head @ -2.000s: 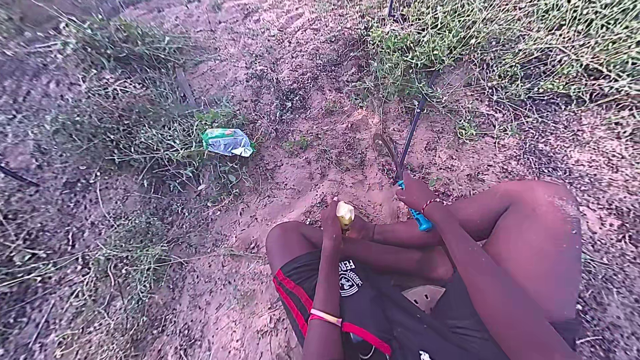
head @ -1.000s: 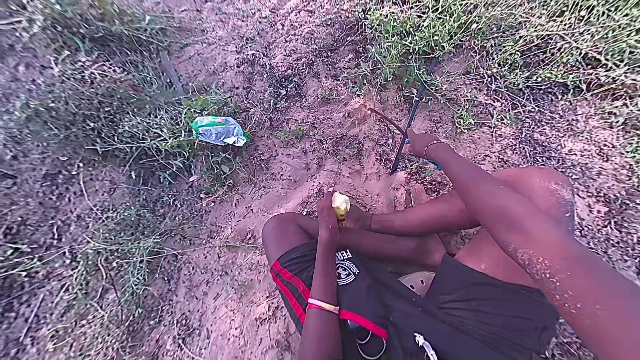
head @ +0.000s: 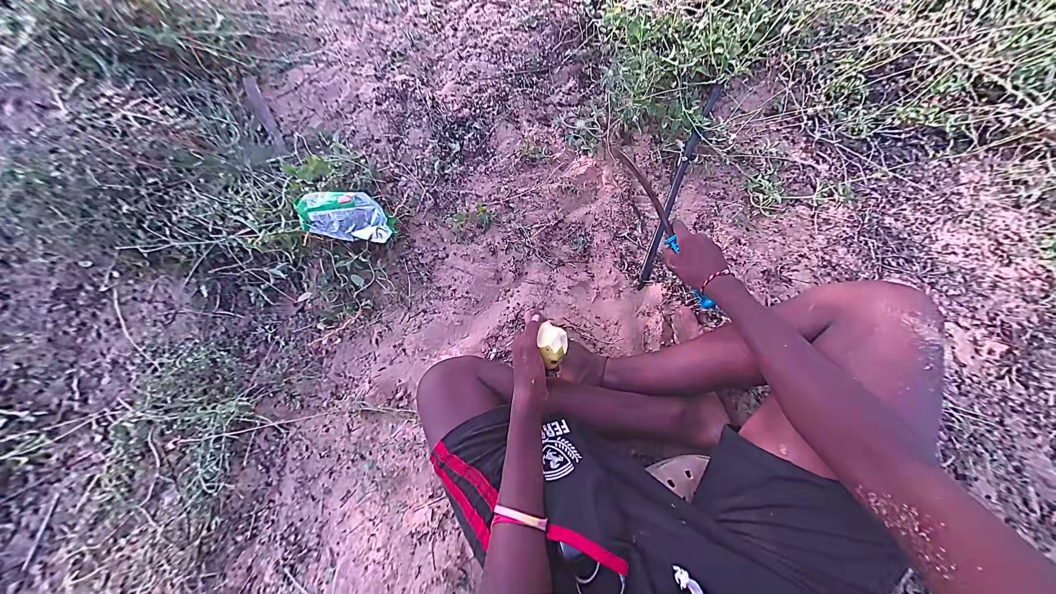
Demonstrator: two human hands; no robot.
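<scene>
Near my crossed legs, my left hand (head: pixel 529 356) holds a partly peeled or bitten pale fruit (head: pixel 552 344), its whitish flesh facing up and green-yellow skin below. Further forward and to the right, my right hand (head: pixel 697 259) is closed around the blue handle (head: pixel 704 300) of a tool with a thin, curved, brownish blade (head: pixel 643 183), which looks like a sickle. That blade points forward, away from me, and crosses or lies beside a dark drip pipe (head: pixel 680 177) on the soil. Whether the blade touches the pipe I cannot tell.
A crumpled green and clear plastic packet (head: pixel 345 216) lies on weeds to the left. Green weeds (head: pixel 685 62) grow at the front right, and a flat dark strip (head: pixel 263 114) lies at the upper left. A perforated tan shoe (head: pixel 679 474) shows between my legs.
My right hand has moved forward with the blue-handled tool, away from my knee and nearer the pipe. My left hand still holds the fruit in about the same place.
</scene>
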